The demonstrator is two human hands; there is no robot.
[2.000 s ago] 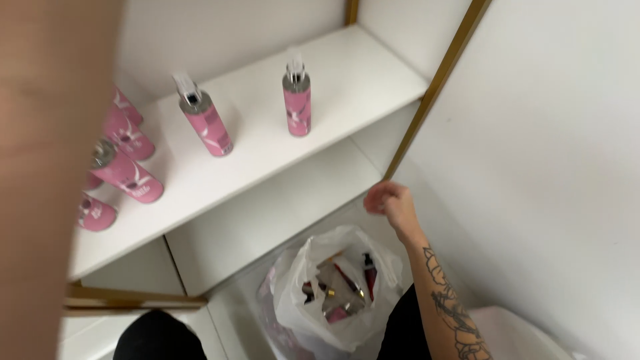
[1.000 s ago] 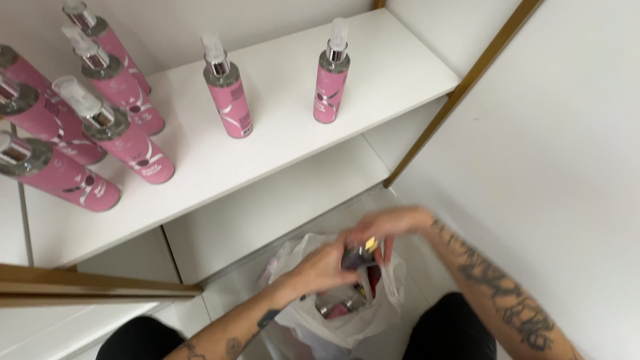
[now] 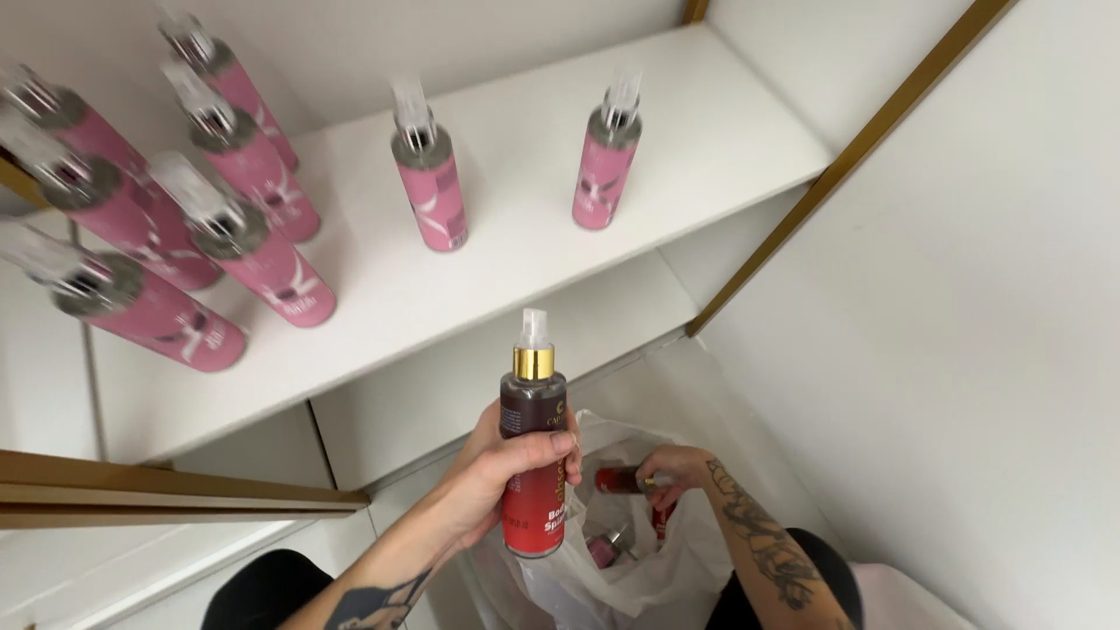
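Observation:
My left hand [image 3: 521,459] is wrapped around a red and dark body spray bottle [image 3: 535,490] with a gold collar and clear cap, held upright in front of the shelf. Lower right, my right hand [image 3: 678,477] grips a second red and dark spray bottle [image 3: 619,479] by its gold-collared end, over the mouth of a white plastic bag [image 3: 612,586]. Inside the bag lie another red item [image 3: 662,523] and a pink bottle [image 3: 604,549]. Two pink spray bottles, one mid-shelf [image 3: 433,188] and one further right [image 3: 606,166], stand apart on the white shelf.
Several more pink spray bottles [image 3: 262,262] stand grouped at the left of the white shelf [image 3: 516,245]. Gold-coloured frame edges [image 3: 840,175] border the shelf at both sides. A white wall [image 3: 980,332] rises on the right, and a lower white shelf [image 3: 604,324] lies beneath.
My hands, together over the bag a second ago, are apart now. The left has come up with a red and dark bottle; the right holds another at the bag.

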